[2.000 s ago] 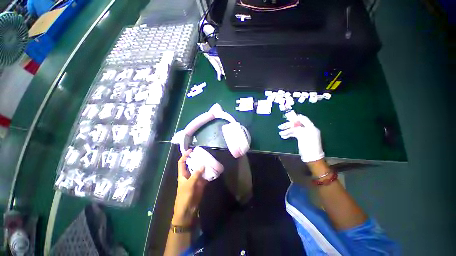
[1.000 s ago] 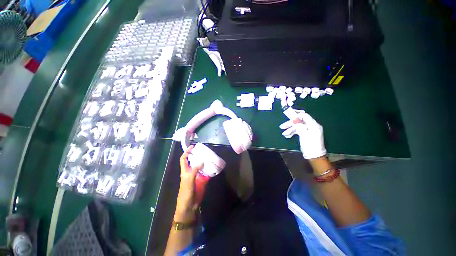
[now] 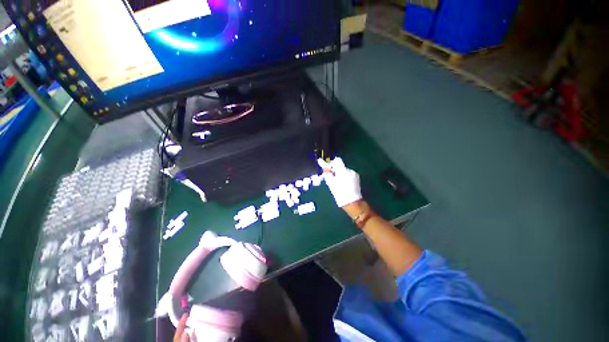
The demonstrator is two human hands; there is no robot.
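Note:
A pale pink-white headset [image 3: 190, 270] with two round cups lies at the near edge of the green mat, lower left. My left hand [image 3: 181, 328] is mostly cut off by the bottom edge; its fingers hold the headset's lower cup. My right hand [image 3: 342, 184], in a white glove, is at the right end of the row of small white dongles [image 3: 289, 194], by the front right corner of the black PC case. Its fingertips are close together; whether they hold a dongle cannot be told. One white piece [image 3: 305, 208] lies apart, nearer me.
The black PC case [image 3: 254, 157] stands behind the dongles, under a large lit monitor [image 3: 234, 40]. A clear blister tray [image 3: 80, 267] with white pieces is at the left. A black mouse [image 3: 395, 182] is at the right bench edge. Blue bins [image 3: 477, 23] stand on a pallet beyond.
The view has swung up and right, bringing in the monitor. My right hand has moved from in front of the dongles to the row's right end. My left hand stays at the headset.

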